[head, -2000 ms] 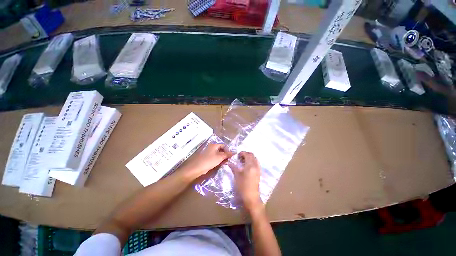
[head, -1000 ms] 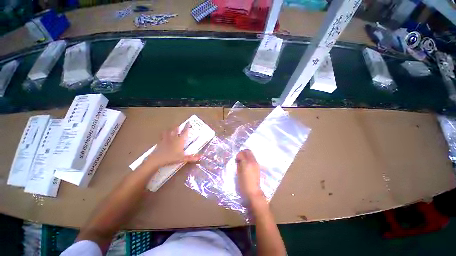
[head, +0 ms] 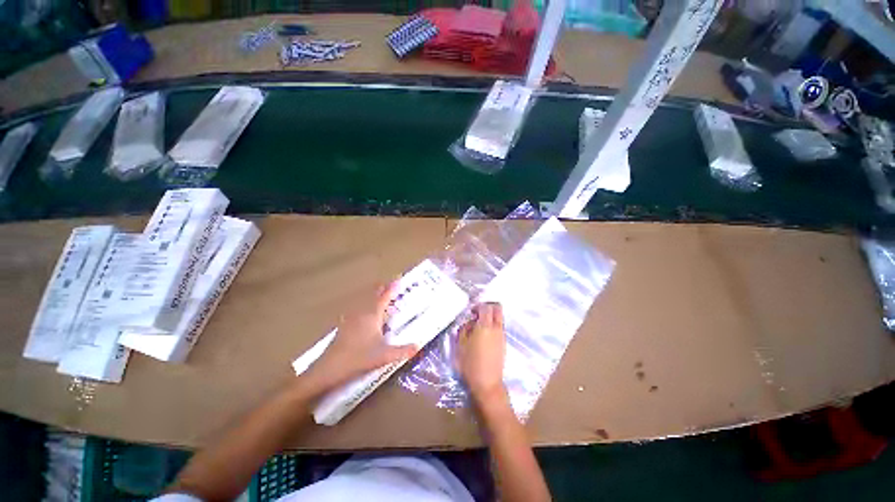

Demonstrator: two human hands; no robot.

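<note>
A long white retail box [head: 424,306] lies slanted on the cardboard bench cover, its far end against a clear plastic bag [head: 477,245]. My left hand [head: 368,338] grips the box across its middle, fingers on the far side and thumb on the near side. My right hand [head: 483,348] is closed at the bag's film by the box's far end; its fingertips are partly hidden. The film spreads crinkled around the box end. A glossy stack of flat poly bags [head: 561,284] lies just right of my right hand. How far the box is inside the bag is unclear.
Several unbagged boxes [head: 182,260] are piled at left on the cardboard bench cover [head: 687,324]. Bagged boxes [head: 218,125] lie on the green conveyor belt [head: 373,147] beyond. A slanting white post [head: 628,113] stands at the belt's edge. A red tray [head: 476,39] is on the far bench.
My left hand has taken hold of the box and moved it right, against the bag. My right hand stays at the film. The boxes on the belt have shifted left.
</note>
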